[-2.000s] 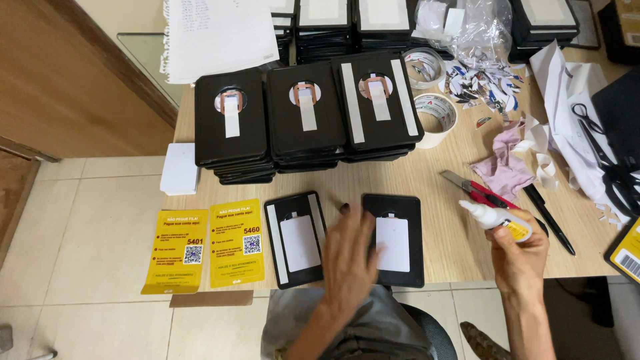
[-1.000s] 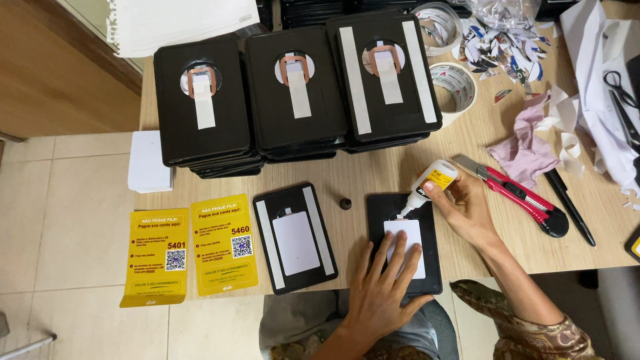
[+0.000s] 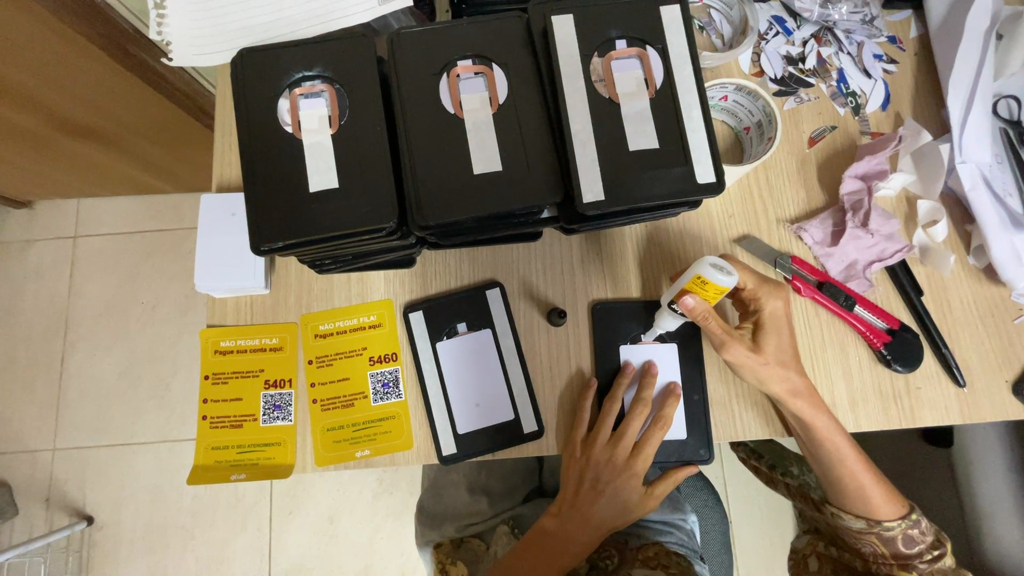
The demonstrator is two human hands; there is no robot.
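My left hand [image 3: 616, 448] lies flat, fingers spread, on a white card [image 3: 672, 376] on a black plastic panel [image 3: 696, 424] at the table's front edge. In my right hand [image 3: 748, 320] is a small white glue bottle [image 3: 694, 292], tipped so that its nozzle touches or nearly touches the panel just above the card. To the left lies a second black panel [image 3: 524, 400] with a white card [image 3: 478, 388] and two pale tape strips. A small black cap [image 3: 557, 316] stands between the panels. Two yellow printed cards [image 3: 248, 352] [image 3: 356, 432] lie further left.
Stacks of black panels [image 3: 320, 216] [image 3: 480, 192] [image 3: 640, 184] stand behind. White cards [image 3: 230, 248] are piled at left. Tape rolls [image 3: 768, 128], paper scraps [image 3: 840, 64], a pink cloth [image 3: 860, 216], a red utility knife [image 3: 848, 308] and a black pen [image 3: 924, 324] lie at right.
My right hand has brought the glue bottle from the right over to the right panel and tilted it nozzle down. My left hand has come to rest on that panel's card. The view has moved closer.
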